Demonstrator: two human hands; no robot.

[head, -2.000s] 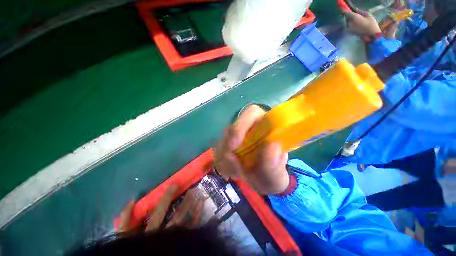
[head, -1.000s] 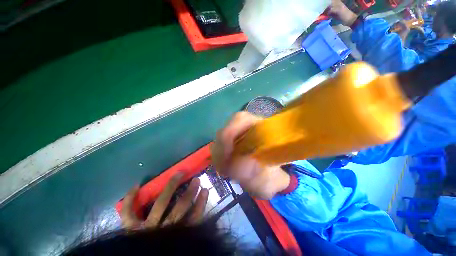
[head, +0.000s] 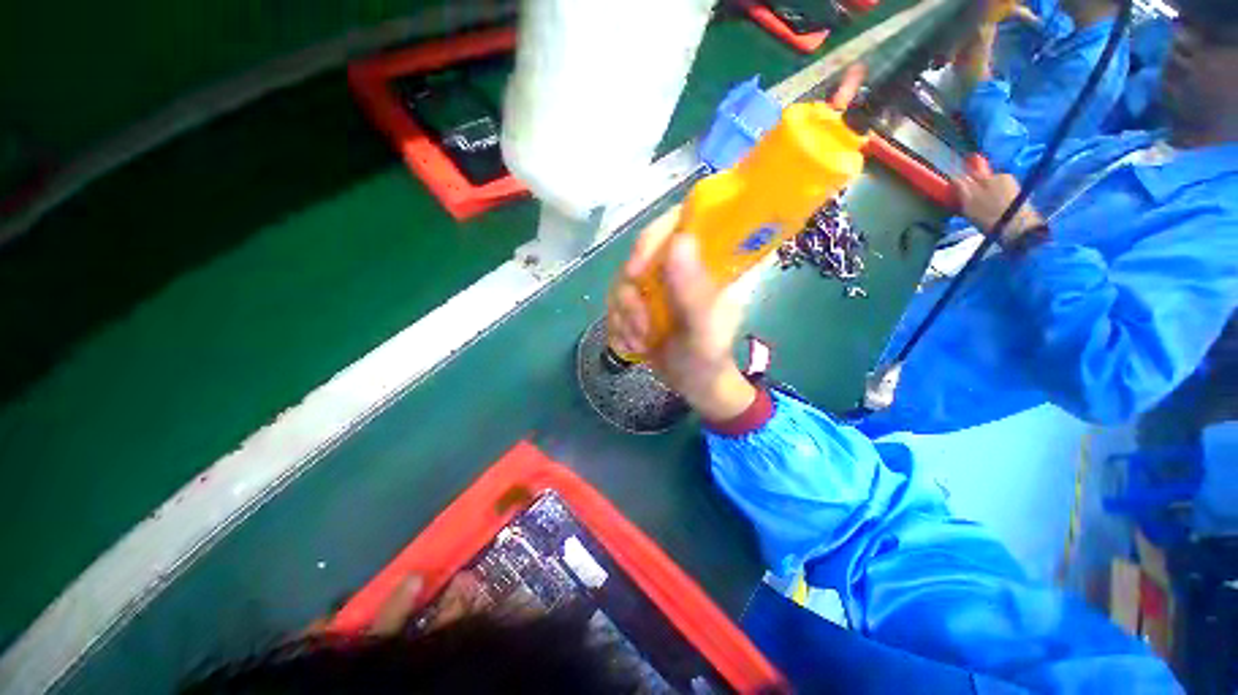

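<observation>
My right hand (head: 686, 319) grips the yellow-orange electric screwdriver (head: 767, 204). Its black nose points down into the round screw dish (head: 631, 391); single screws are too small to tell. The open tablet assembly (head: 597, 577) lies in a red frame (head: 665, 577) on the green bench at the bottom. Its circuit board (head: 523, 550) and a small white patch show. My left hand (head: 428, 602) lies at the frame's left side, its fingers over the device's edge. It is blurred and mostly hidden by dark hair at the bottom edge.
A white-wrapped post (head: 597, 102) stands on the whitish rail (head: 326, 387). Beyond it, the green belt carries a red-framed unit (head: 407, 143). A blue parts bin (head: 740, 125) and small parts pile (head: 831, 251) lie near a neighbouring worker in blue (head: 1100, 272). A cord crosses at right.
My right hand and the screwdriver have moved from above the tablet assembly up to the screw dish. My left hand stays at the frame, less visible. The view has shifted.
</observation>
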